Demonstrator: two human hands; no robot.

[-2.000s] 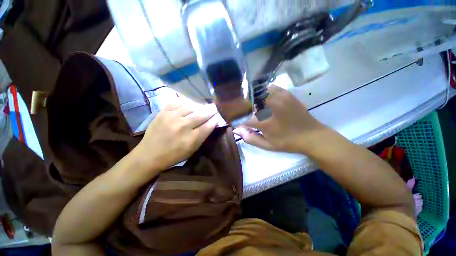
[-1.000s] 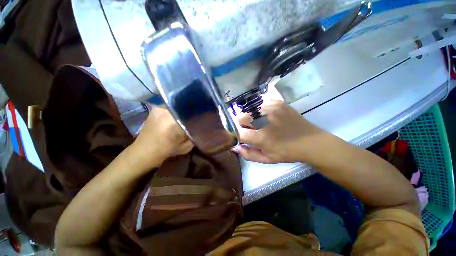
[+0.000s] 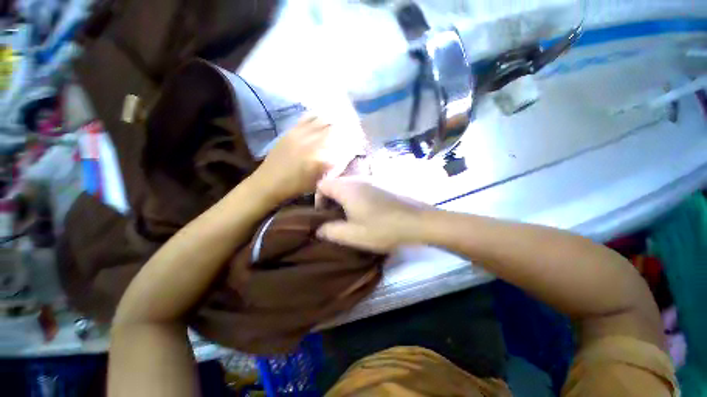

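Note:
The dark brown trousers (image 3: 310, 267) lie bunched on the table's left and hang over its front edge. Pale lining (image 3: 252, 116) with a dark line shows inside the waistband. My left hand (image 3: 298, 155) holds the waistband area near the bright lamp spot; glare hides its fingertips. My right hand (image 3: 364, 213) grips the brown cloth just right of my left hand, thumb and fingers pinched on it. The sewing machine head (image 3: 387, 70) stands behind, with its shiny curved guard (image 3: 453, 89) right of my hands. Glare hides the needle and presser foot.
White table (image 3: 527, 186) with a long seam extends right. A green basket (image 3: 686, 256) with red and pink scraps is at the right edge. A blue basket (image 3: 291, 364) is below. More brown cloth (image 3: 116, 54) lies back left. Blurred items and red and blue tape are at far left.
My right hand has moved left from beside the needle area onto the brown cloth. The trousers are bunched higher in front. The camera view has turned left, so the machine appears further right.

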